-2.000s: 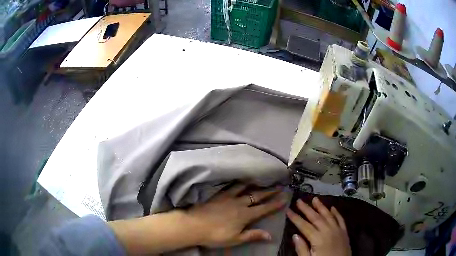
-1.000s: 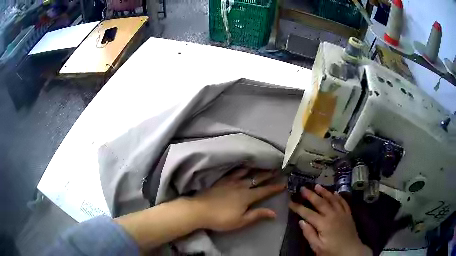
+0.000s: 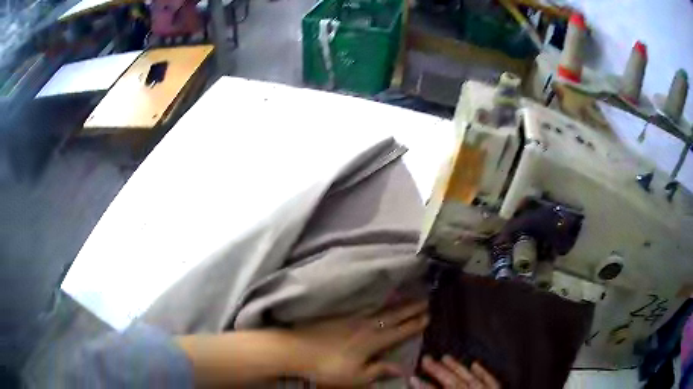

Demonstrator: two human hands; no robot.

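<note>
The grey-taupe cloth (image 3: pixel 357 220) lies bunched and folded on the white table, its right side at the sewing machine's (image 3: pixel 562 182) needle area. A dark brown panel (image 3: pixel 509 327) lies below the machine head, beside the taupe cloth. My left hand (image 3: pixel 357 353), with a ring, lies spread flat on the taupe cloth, slightly blurred. My right hand (image 3: pixel 456 374) rests on the lower left part of the dark panel, cut off by the bottom edge. The needle and presser foot are hard to make out.
The white table (image 3: pixel 182 190) reaches to the left and back. A green crate (image 3: pixel 353 49) stands on the floor behind it. Thread cones (image 3: pixel 574 49) stand at the upper right. Another wooden-topped table (image 3: pixel 148 87) is at the far left.
The taupe cloth has shifted and its far part has folded over towards the left. My right hand has moved down, away from the needle area, and more of the dark panel shows. The view has shifted.
</note>
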